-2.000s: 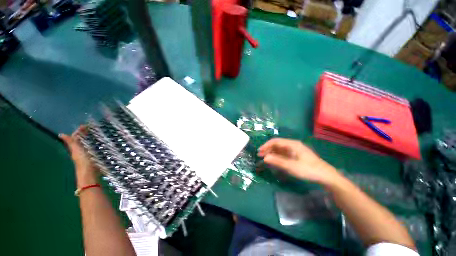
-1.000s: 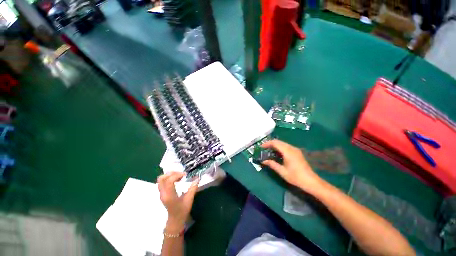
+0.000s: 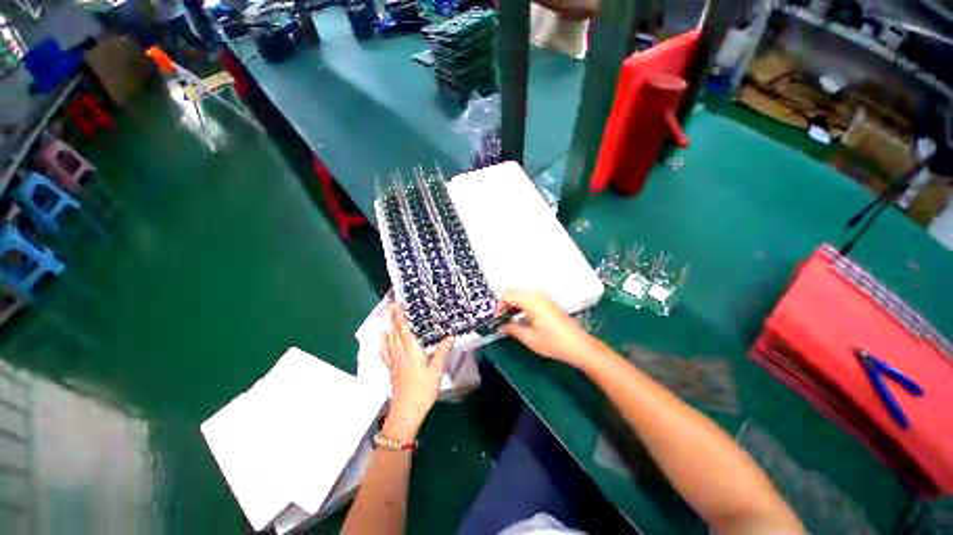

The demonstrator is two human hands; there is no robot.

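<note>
PCB assemblies (image 3: 431, 251) with upright metal leads stand in dense rows on the left part of a white foam board (image 3: 528, 235). My left hand (image 3: 411, 361) is at the near left corner of the rows, fingers against the end units. My right hand (image 3: 533, 322) is at the near right end of the rows, fingertips on a dark board there. What exactly the fingertips grip is partly hidden. A green PCB panel (image 3: 643, 291) with leads lies on the bench right of the foam board.
Blue-handled cutters (image 3: 888, 387) lie on a red stack (image 3: 836, 345) at the right. A red cylinder (image 3: 650, 136) stands by green posts (image 3: 604, 115). White sheets (image 3: 293, 434) are below the bench edge. Clear trays (image 3: 684, 378) lie near my right forearm. A part of a person (image 3: 567, 8) shows at the top.
My right hand has moved left from the loose boards beside the foam board to the near end of the rows. My left hand stays at the rows' near corner. The view has shifted.
</note>
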